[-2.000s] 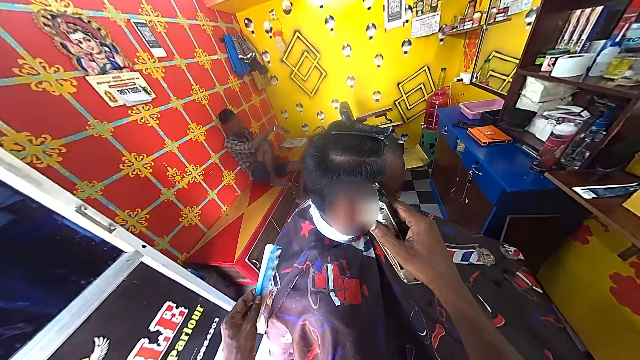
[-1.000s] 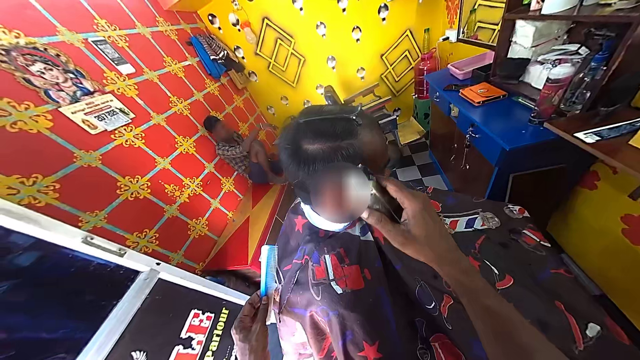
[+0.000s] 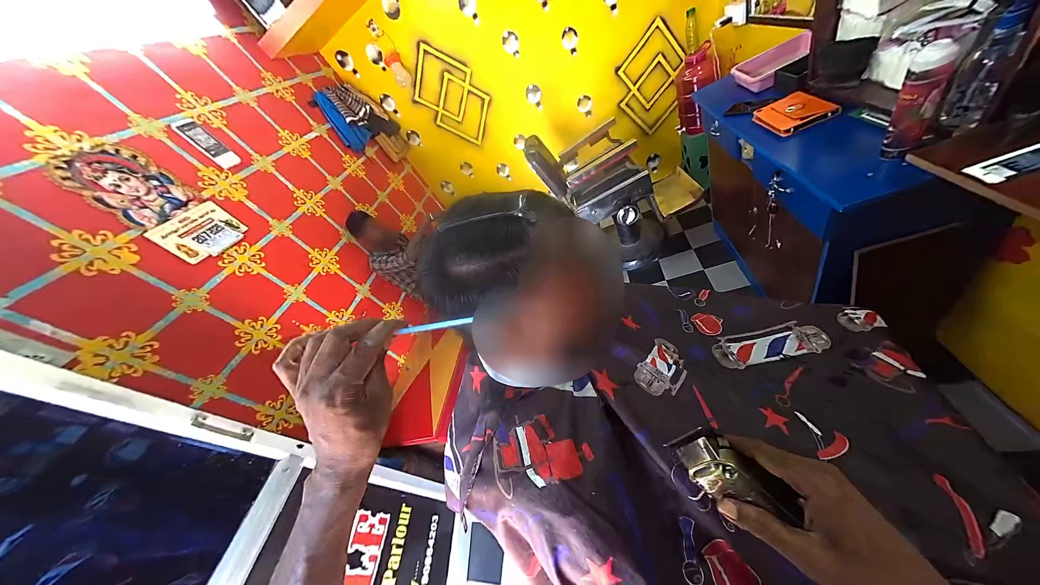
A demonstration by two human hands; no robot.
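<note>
A seated person with dark hair (image 3: 475, 252) wears a dark barber's cape (image 3: 650, 455) printed with red stars and barber poles. My left hand (image 3: 341, 382) grips a light-blue comb (image 3: 439, 326), whose far end reaches the side of the person's head. A hair clip (image 3: 487, 216) lies across the top of the hair. Lower right, my right hand (image 3: 800, 508) holds a metal-and-black hair clipper (image 3: 727, 471) over the cape, apart from the head. A white neck strip (image 3: 520, 379) shows at the cape's collar.
A blue cabinet (image 3: 796, 171) stands at the right, with an orange case (image 3: 796, 111), a pink tray (image 3: 770, 61) and a spray can (image 3: 918, 101) on or near it. A barber chair (image 3: 597, 175) stands behind. Another person (image 3: 390, 252) sits by the red wall. A white-framed door (image 3: 268, 504) is lower left.
My right hand has moved the clipper away from the head, down over the cape. My left hand has raised the comb from beside the cape to the head. The view has shifted.
</note>
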